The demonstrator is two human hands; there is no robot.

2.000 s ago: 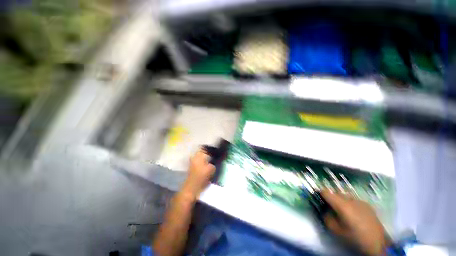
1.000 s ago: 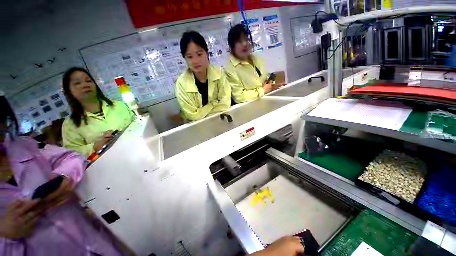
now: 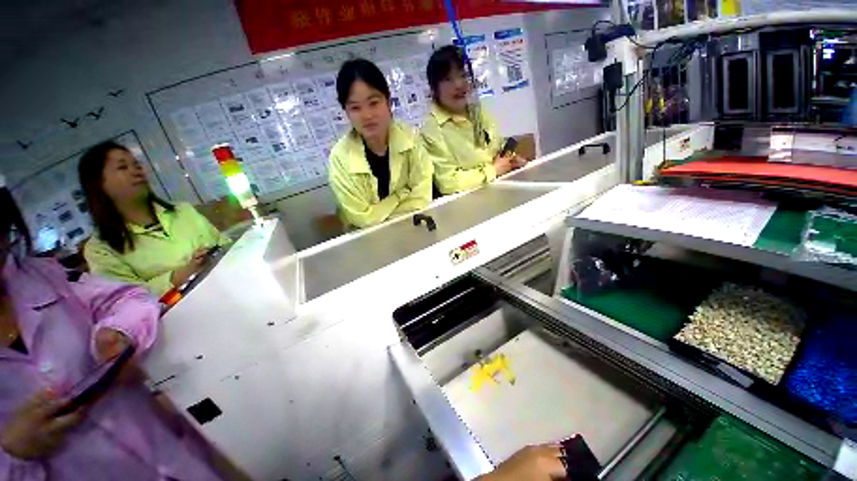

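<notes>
A large green circuit board (image 3: 738,456) lies in the conveyor at the lower right, cut off by the picture's edge. My left hand (image 3: 531,462) is at the bottom edge, mostly cut off, with black finger coverings on its fingertips. It is over the near side of the pale conveyor bed (image 3: 564,399), left of the board. Whether it holds anything cannot be told. My right hand is out of the picture.
Conveyor rails (image 3: 601,343) run beyond the bed. A yellow piece (image 3: 491,372) lies on the bed. Bins of cream components (image 3: 742,331) and blue components (image 3: 827,376) stand at right. A white machine (image 3: 366,329) is ahead and left. Several people stand around it.
The green board's near-left part has shifted right, showing more rail beside my left hand. My left hand has barely moved. The person in yellow at far left has turned and moved left.
</notes>
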